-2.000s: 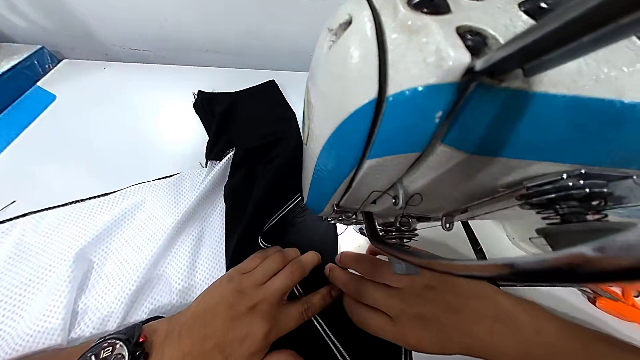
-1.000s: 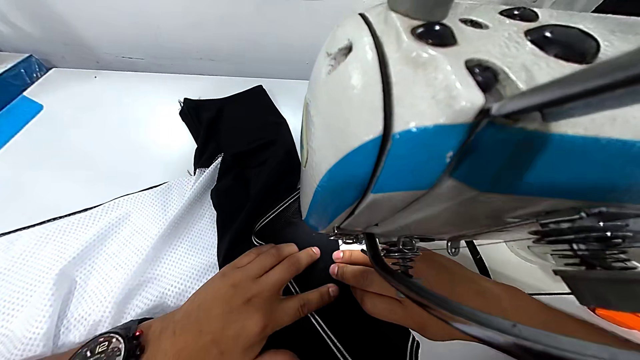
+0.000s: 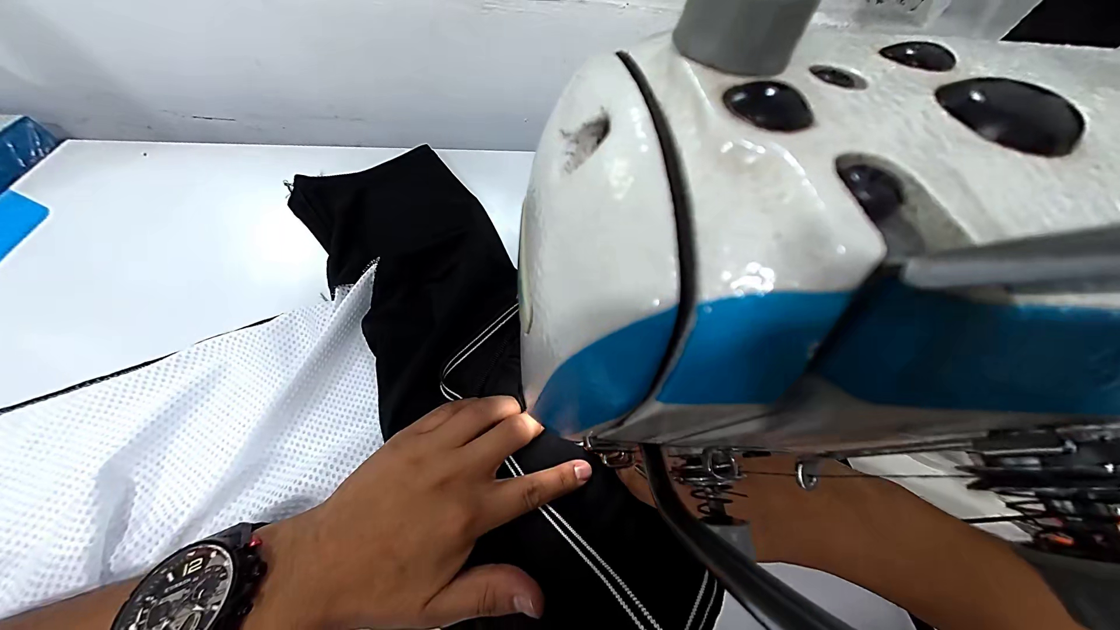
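Note:
Black fabric (image 3: 420, 236) with double rows of white stitching lies under the head of a white and blue sewing machine (image 3: 761, 219). My left hand (image 3: 437, 499), a watch (image 3: 188, 586) on its wrist, rests flat on the black fabric with its fingers spread, close to the lower left corner of the machine head. White mesh fabric (image 3: 236, 420) adjoins the black piece and spreads to the left. My right hand (image 3: 643, 486) is mostly hidden behind the machine's head and black curved bar; its forearm comes in from the right. What its fingers do cannot be seen.
The white table (image 3: 175, 236) reaches back to a pale wall (image 3: 306, 70). A blue object (image 3: 19, 219) lies at the table's left edge. The machine head and its black curved bar (image 3: 700, 534) block much of the right side, where thread guides and springs (image 3: 717, 481) hang low.
My right hand, whose fingertips showed beside my left hand on the black fabric, is now mostly behind the machine head. My left hand stays on the fabric. The view has shifted.

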